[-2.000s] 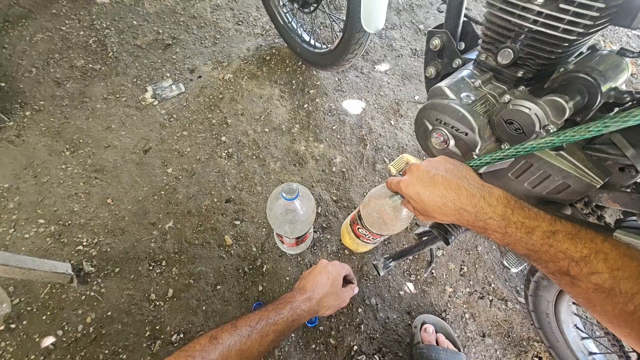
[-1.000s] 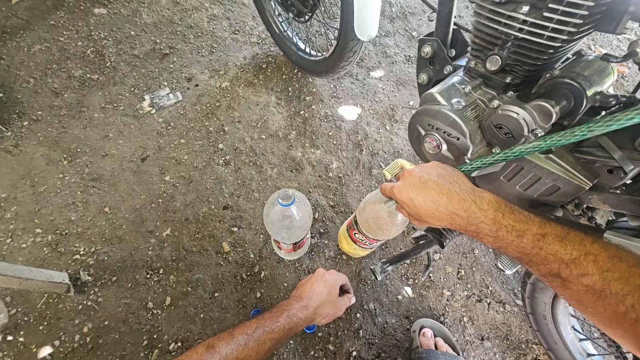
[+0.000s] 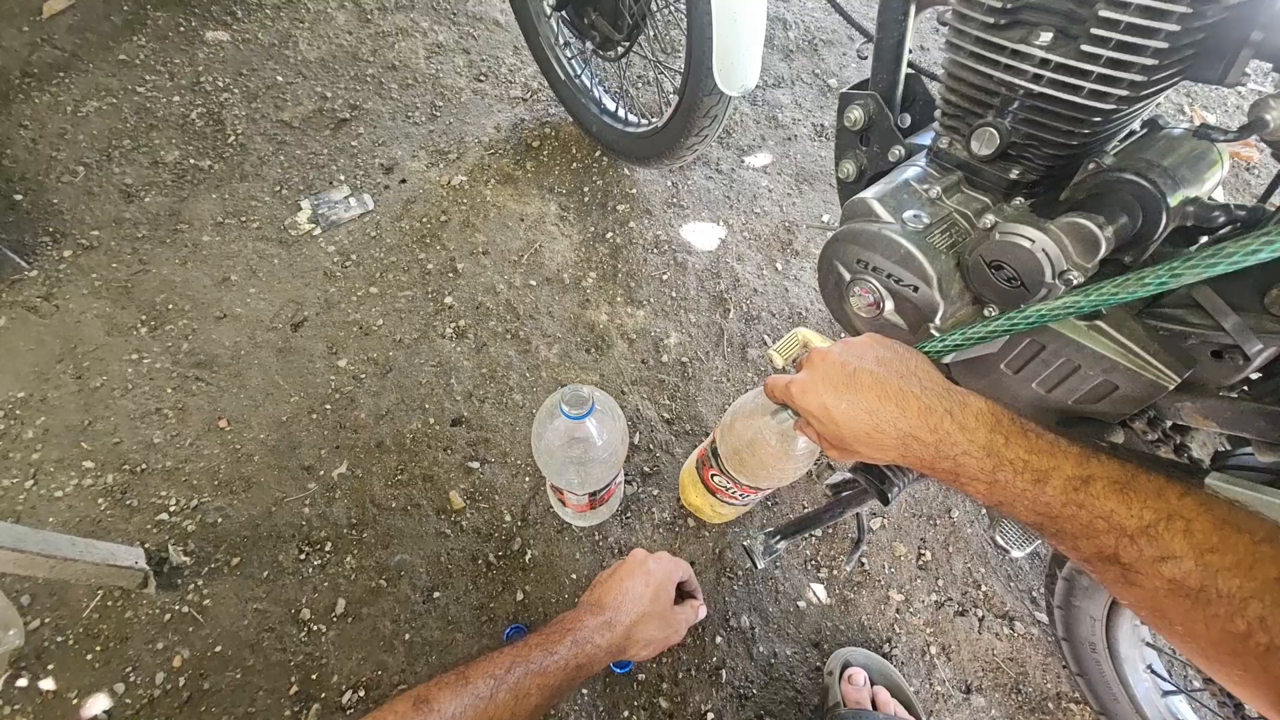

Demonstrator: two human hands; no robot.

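Observation:
My right hand is closed around the neck of a clear plastic bottle, tilted on the ground, with yellow liquid in its lower part. A pale yellow fitting shows at that hand's fingers, beside the end of a green braided hose; how they join is hidden. Left of it a second clear bottle stands upright and uncapped, a blue ring on its neck. My left hand is loosely curled below the bottles, with nothing seen in it. Two blue bottle caps lie on the ground by the left forearm.
A motorcycle engine fills the upper right, its side stand below. A wheel is at the top and another tire at the lower right. A sandaled foot is near the bottom; a bar lies left.

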